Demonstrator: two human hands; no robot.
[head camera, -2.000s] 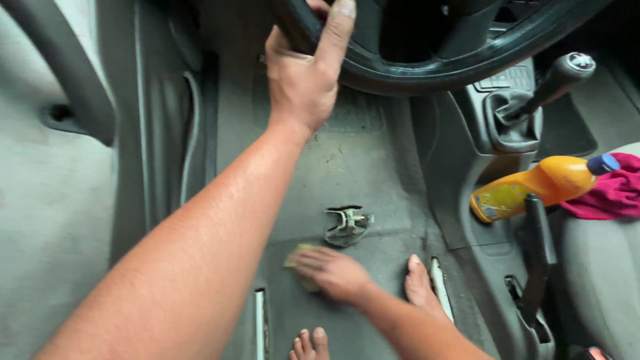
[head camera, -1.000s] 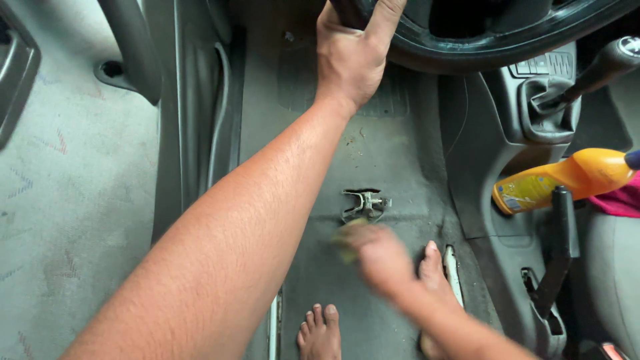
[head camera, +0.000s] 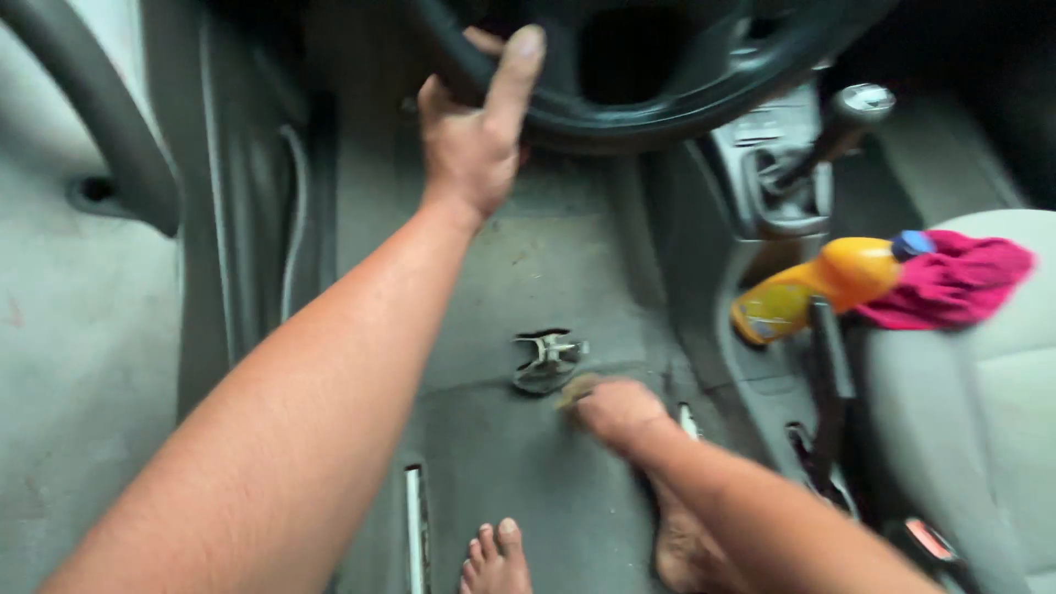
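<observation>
My left hand (head camera: 478, 124) grips the lower left rim of the black steering wheel (head camera: 627, 132), thumb over the front. Low over the grey car floor (head camera: 528, 470), my right hand (head camera: 619, 408) is closed on a yellowish-green pad or sponge (head camera: 577, 390), blurred and partly hidden by the fingers. The pad lies just right of and below a metal bracket (head camera: 551, 355) that stands up through a cut in the floor covering. My bare feet rest on the floor, the left foot (head camera: 497, 561) at the bottom and the right foot (head camera: 681, 544) partly under my right forearm.
At right are the gear lever (head camera: 850, 115), the handbrake lever (head camera: 829, 388), a yellow-orange bottle (head camera: 850, 272) with a blue cap, and a pink cloth (head camera: 957, 285) on the grey seat (head camera: 965, 429). Seat rails (head camera: 414, 528) flank the feet. The door (head camera: 74, 330) is at left.
My right hand, with the pad, was left of and below the bracket two seconds ago and is now at its lower right. My left hand stays on the steering wheel.
</observation>
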